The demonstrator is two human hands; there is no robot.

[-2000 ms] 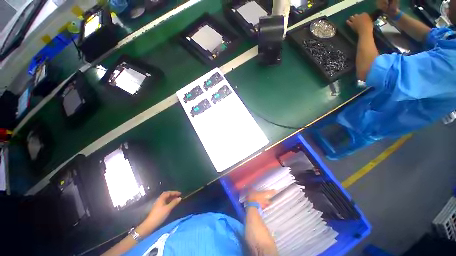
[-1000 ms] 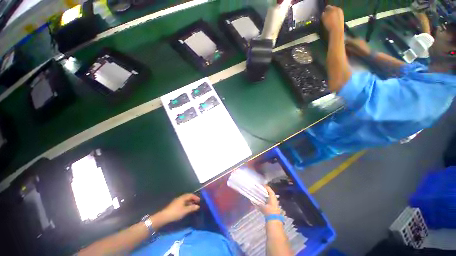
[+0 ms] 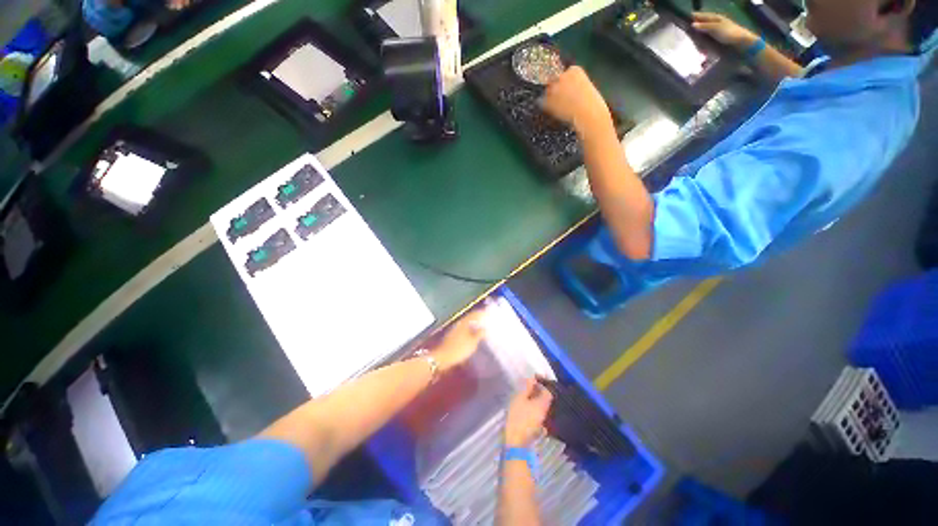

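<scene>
My left hand (image 3: 459, 339) is at the upper left edge of the blue bin (image 3: 615, 452), with its fingers at the left side of a white sheet (image 3: 511, 341). My right hand (image 3: 528, 409), with a blue wrist band, is inside the bin at the lower end of that white sheet. Both hands appear to hold the sheet, though the fingertips are blurred. More white sheets (image 3: 483, 475) stand packed in the lower part of the bin.
A white board tray (image 3: 339, 298) on the green bench (image 3: 432, 221) holds several circuit boards (image 3: 298, 185). Tablets in black trays lie beyond and at the left (image 3: 103, 421). A neighbour in a blue smock (image 3: 761, 195) reaches into a screw tray (image 3: 535, 113). A black device stands on the bench.
My left hand has moved right from the bench edge to the bin and the white sheet. My right hand has lowered slightly. The view has shifted right. The neighbour's hand is now at the screw tray.
</scene>
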